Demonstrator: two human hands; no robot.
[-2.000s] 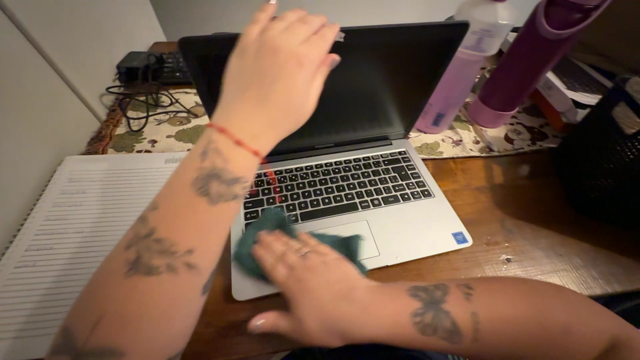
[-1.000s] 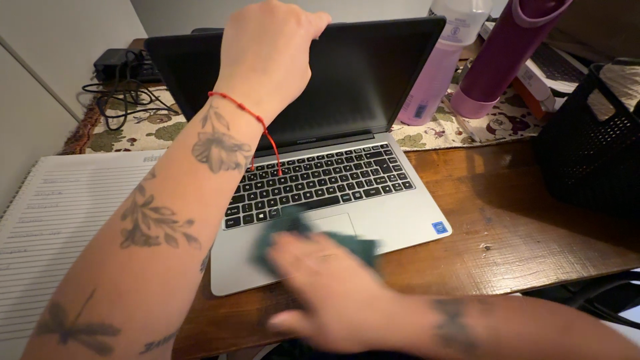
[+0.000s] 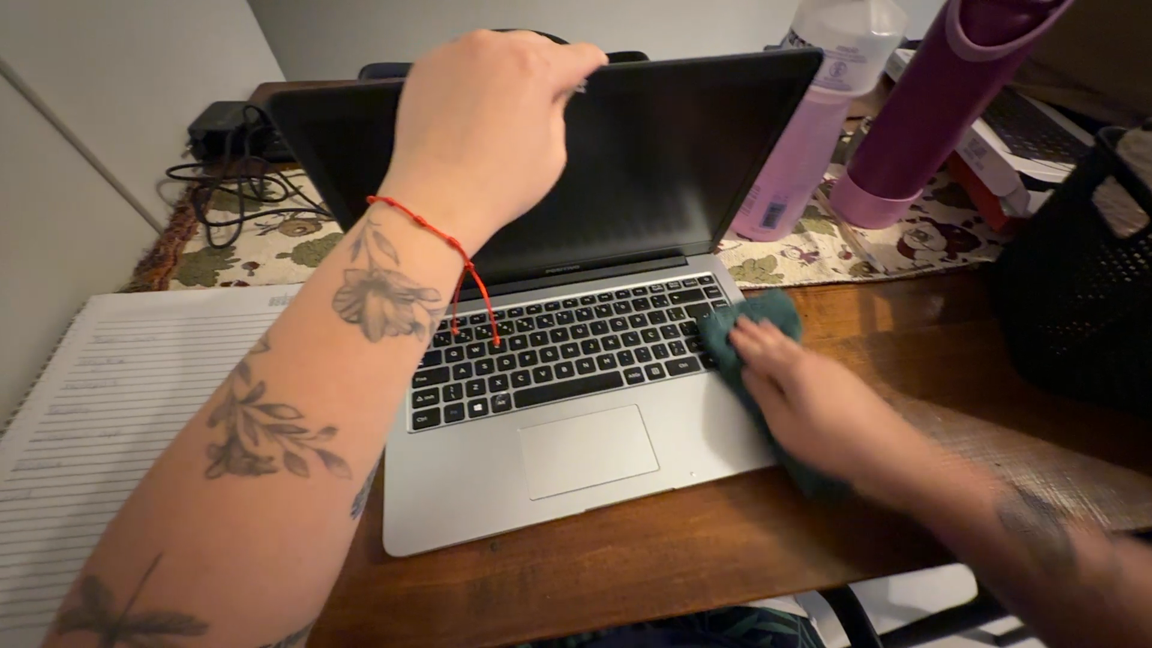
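An opened silver laptop (image 3: 585,450) with a black keyboard and dark screen stands on the wooden table. My left hand (image 3: 486,126) grips the top edge of the laptop's screen (image 3: 657,162), its fingertips hidden behind the edge; a red string bracelet (image 3: 423,222) circles that wrist. Under the fingers of my right hand (image 3: 792,378) is a dark green cloth (image 3: 756,324), which lies over the right edge of the keyboard and palm rest and hangs past the laptop's side. The right hand is slightly blurred.
A lined notebook (image 3: 117,387) lies at left. Black cables (image 3: 238,193) and an adapter (image 3: 220,130) sit behind it on a floral runner (image 3: 279,261). A pink spray bottle (image 3: 792,171), a purple bottle (image 3: 936,108) and a black basket (image 3: 1071,297) stand at right.
My right hand has moved with the green cloth from the touchpad area to the right edge of the laptop. My left hand remains at the top of the screen.
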